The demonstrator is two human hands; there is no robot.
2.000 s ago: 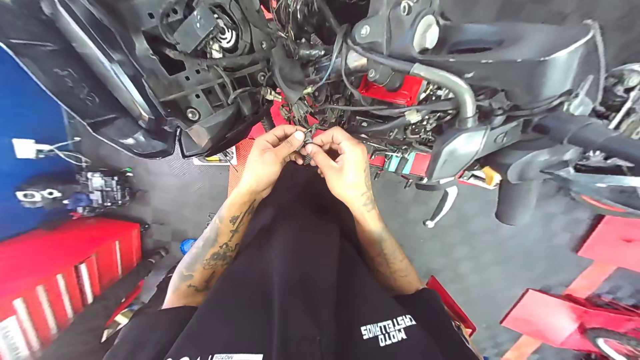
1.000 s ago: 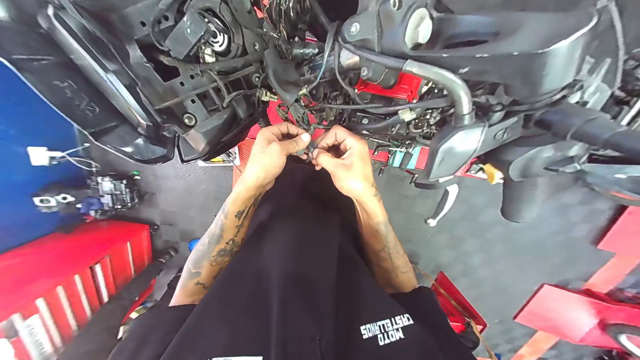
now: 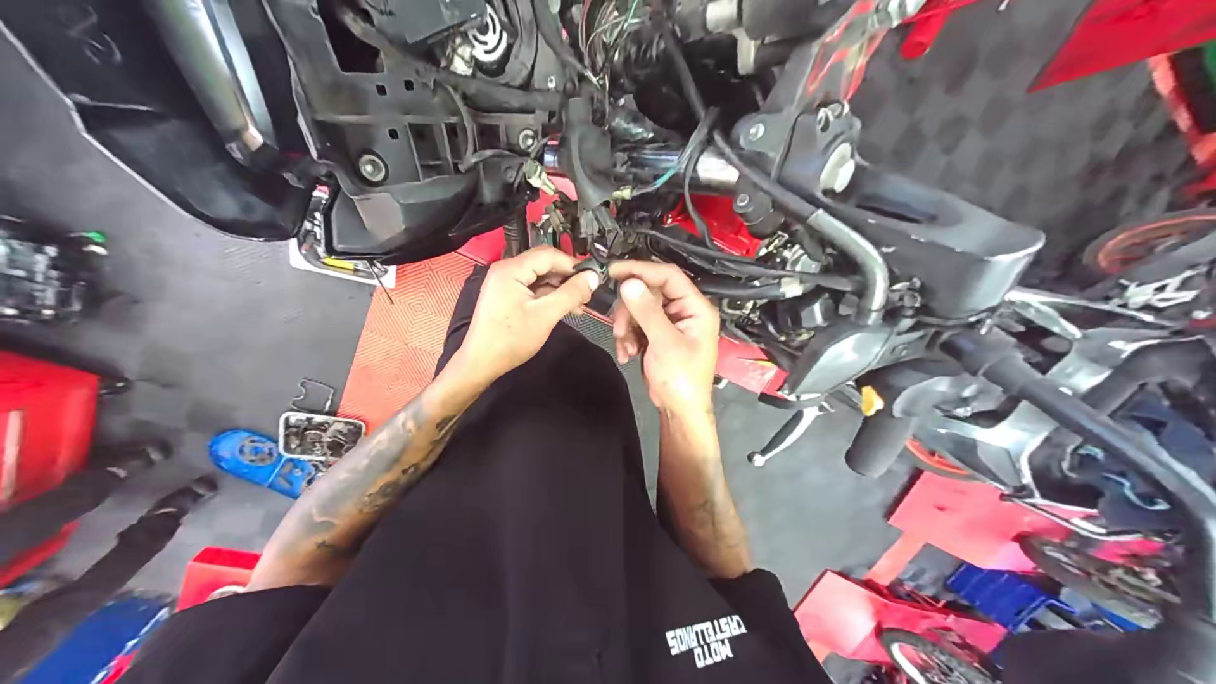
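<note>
My left hand pinches a small dark connector of the motorcycle's wiring between thumb and forefinger. Right beside it is my right hand, its thumb and forefinger bent close to the same part; whether they grip it is hard to tell. Just above the fingers hangs a bundle of wires and connectors, below a black rubber sleeve. Thin bare-ended wires stick out higher up. The handlebar tube with its lever lies to the right.
A black body panel and the frame fill the upper left. On the floor at left are a metal parts tray, a blue plate and a red tool cabinet. Another motorcycle stands at right.
The view has turned, showing more floor at both sides. My right hand's fingers have opened a little from their closer pinch; my left hand remains at the small part.
</note>
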